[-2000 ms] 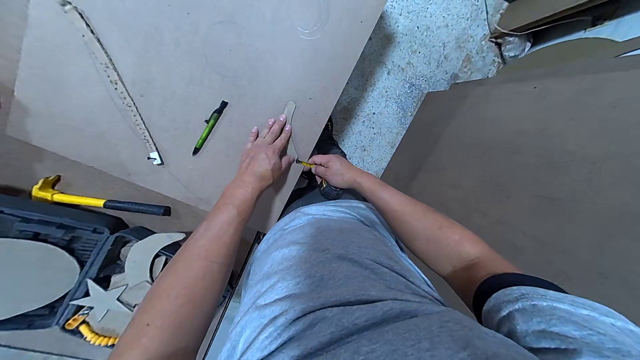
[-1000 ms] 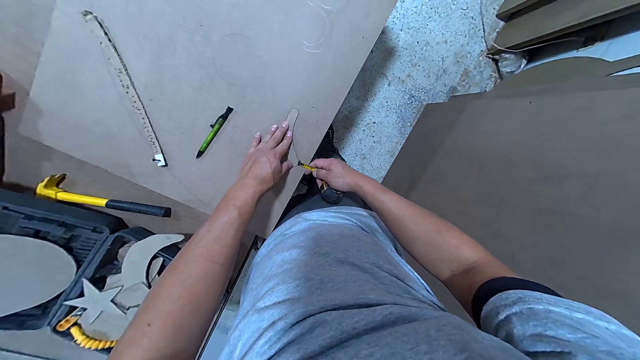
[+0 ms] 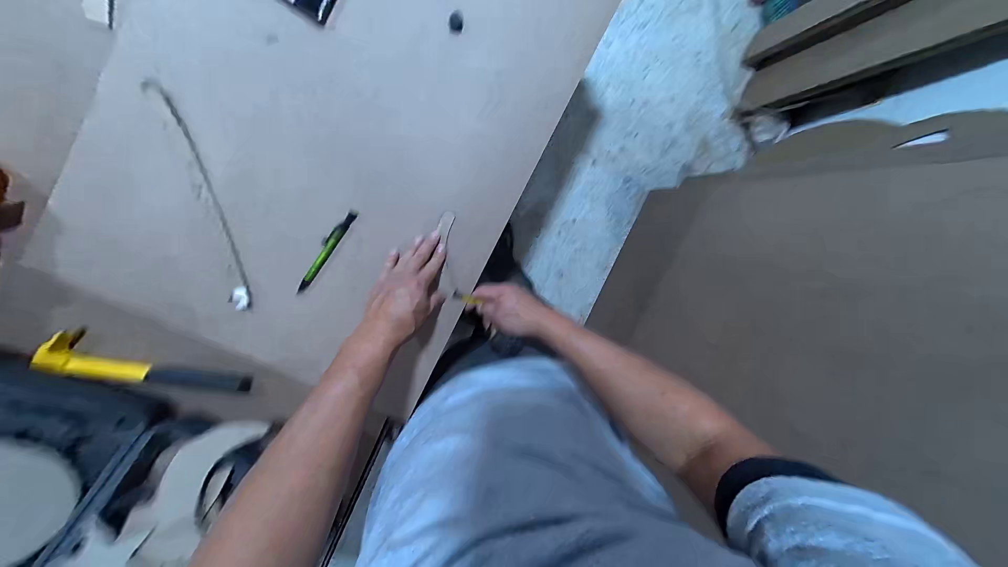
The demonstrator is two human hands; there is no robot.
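Note:
My left hand (image 3: 405, 291) lies with its fingers apart on a small flat cutout (image 3: 446, 224), whose rounded end shows past the fingertips, on a large brown board (image 3: 346, 142). My right hand (image 3: 510, 309), at the board's edge, is closed on a thin yellow tool (image 3: 470, 299); its dark tip points toward my left hand, and blur hides its exact kind. A green and black pen (image 3: 327, 252) lies to the left of my left hand. Farther left is a thin curved strip (image 3: 201, 169) with a whitish end.
A yellow tool with a black handle (image 3: 110, 368) lies at left above a dark open case (image 3: 75, 409) with flat cutouts (image 3: 31, 488). Another large board (image 3: 819, 315) fills the right side. Speckled floor (image 3: 646, 102) shows between the boards. Stacked boards (image 3: 866, 47) stand at upper right.
The view has shifted, so a dark round thing and a dark item now show at the top of the board. Both hands keep nearly the same place at the cutout.

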